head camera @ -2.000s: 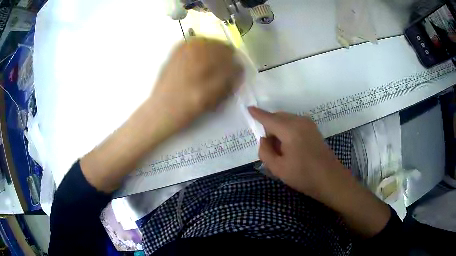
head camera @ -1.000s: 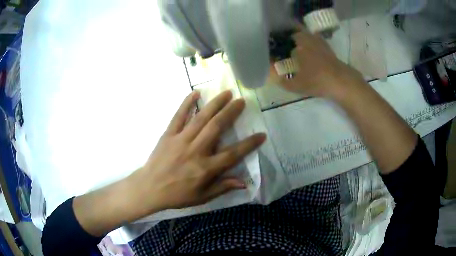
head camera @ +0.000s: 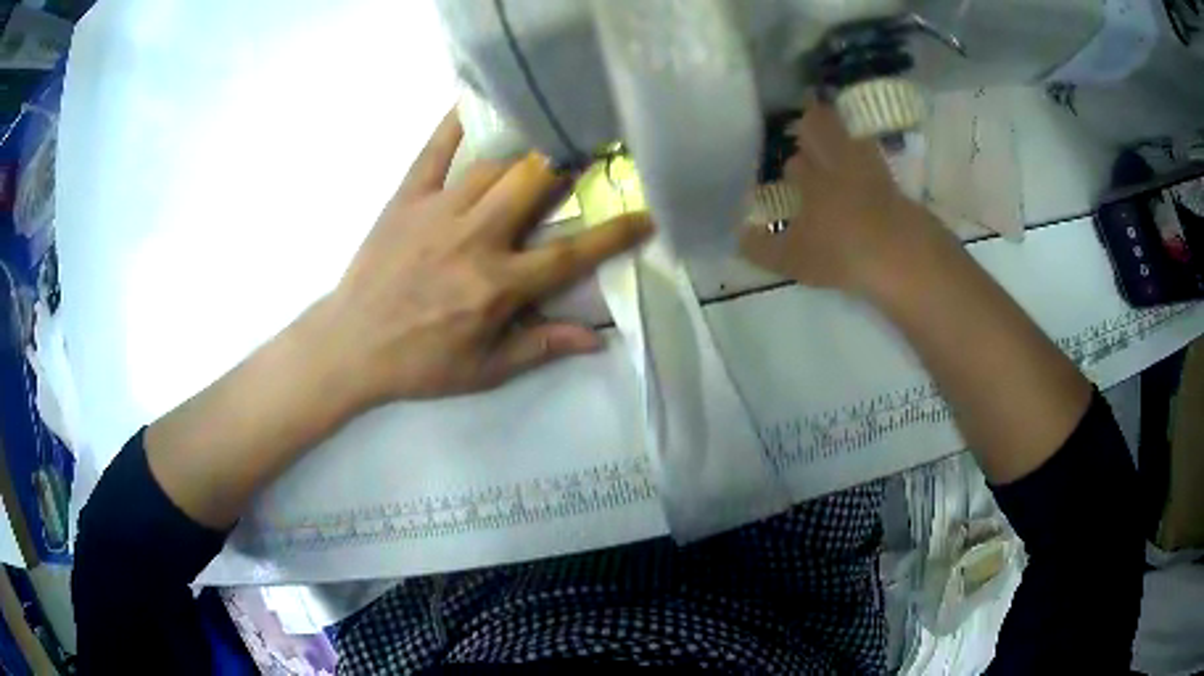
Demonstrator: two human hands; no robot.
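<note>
A white fabric strip (head camera: 700, 423) runs from under the sewing machine head (head camera: 555, 66) towards me, and its end hangs over the table's front edge onto the checked apron. My left hand (head camera: 462, 277) lies palm down with fingers spread, fingertips on the work by the yellow-lit needle area (head camera: 610, 192). My right hand (head camera: 832, 198) is behind the machine head on the right; its fingers are partly hidden by the head and knobs, so its grip is unclear. A blurred pale loop hides part of the needle area.
A printed ruler (head camera: 858, 420) runs along the table's front edge. A dark phone (head camera: 1146, 244) lies at the right. White layered pieces (head camera: 931, 568) hang below the table at right. Blue trays are at the far left. Ribbed pale knobs (head camera: 882, 106) stick out from the machine head.
My left hand has moved forward, up to the needle area. The strip has shifted forward beside it and more of it is uncovered. My right hand stays behind the machine head.
</note>
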